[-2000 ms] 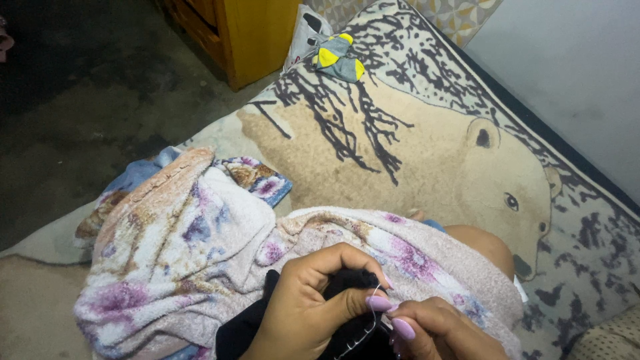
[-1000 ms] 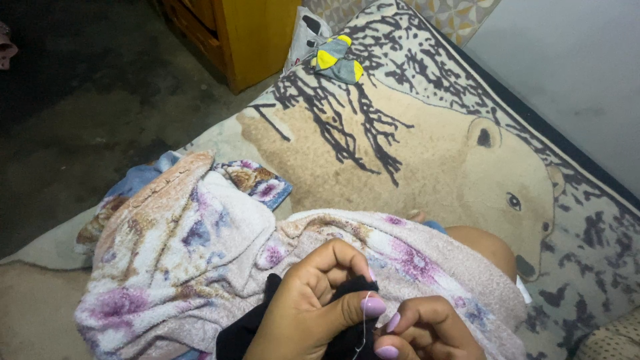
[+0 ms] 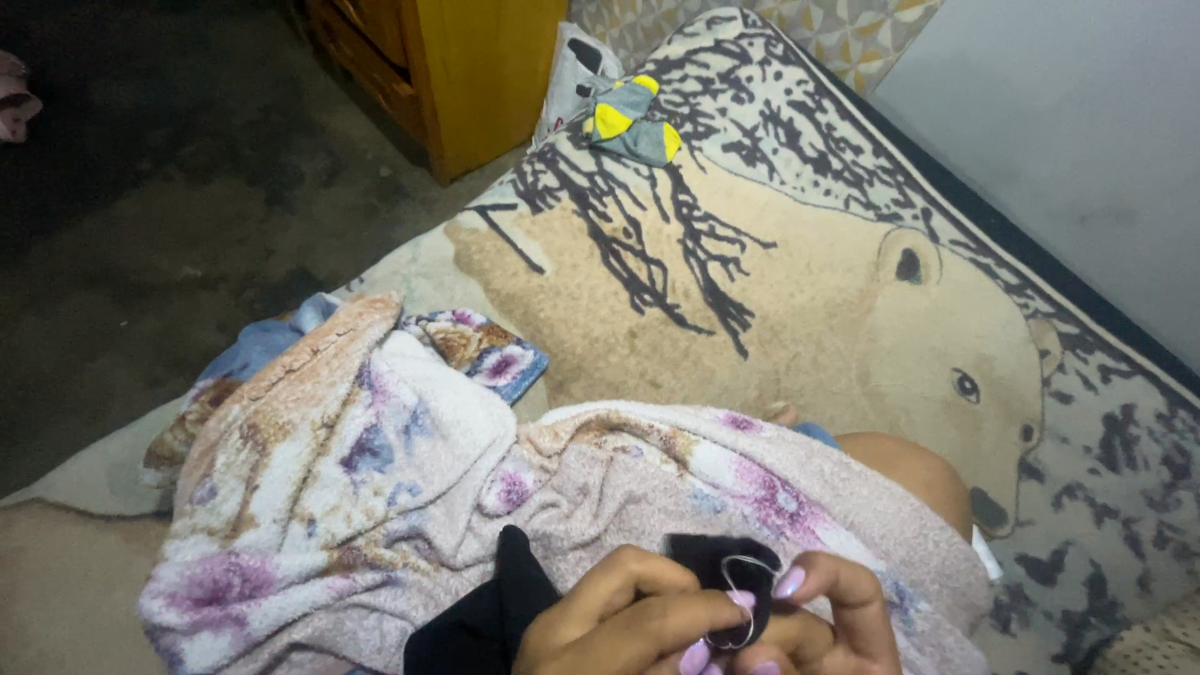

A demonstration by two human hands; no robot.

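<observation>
Black fabric (image 3: 469,623) lies over my lap, with a part of it raised between my fingers. My left hand (image 3: 628,614) pinches this cloth from the left, thumb and fingertips close together. From the right, my right hand (image 3: 830,609) holds the same cloth, its index finger bent at the cloth's edge. A thin white thread (image 3: 736,560) loops over the dark cloth between both hands. No needle can be made out. Beneath the hands, a floral fleece blanket (image 3: 581,497) covers my legs; a bare knee (image 3: 905,469) shows at the right.
A bedspread with a bear picture (image 3: 769,281) spreads ahead. Grey and yellow socks (image 3: 637,136) lie at its far edge beside a plastic bag (image 3: 572,70). A wooden cabinet (image 3: 492,84) stands at the back, and a pale wall (image 3: 1059,122) rises at the right.
My fingers have shifted on the black cloth, and the right index finger now stands bent at its edge. The white thread now forms a rounded loop, where it hung fairly straight one second ago.
</observation>
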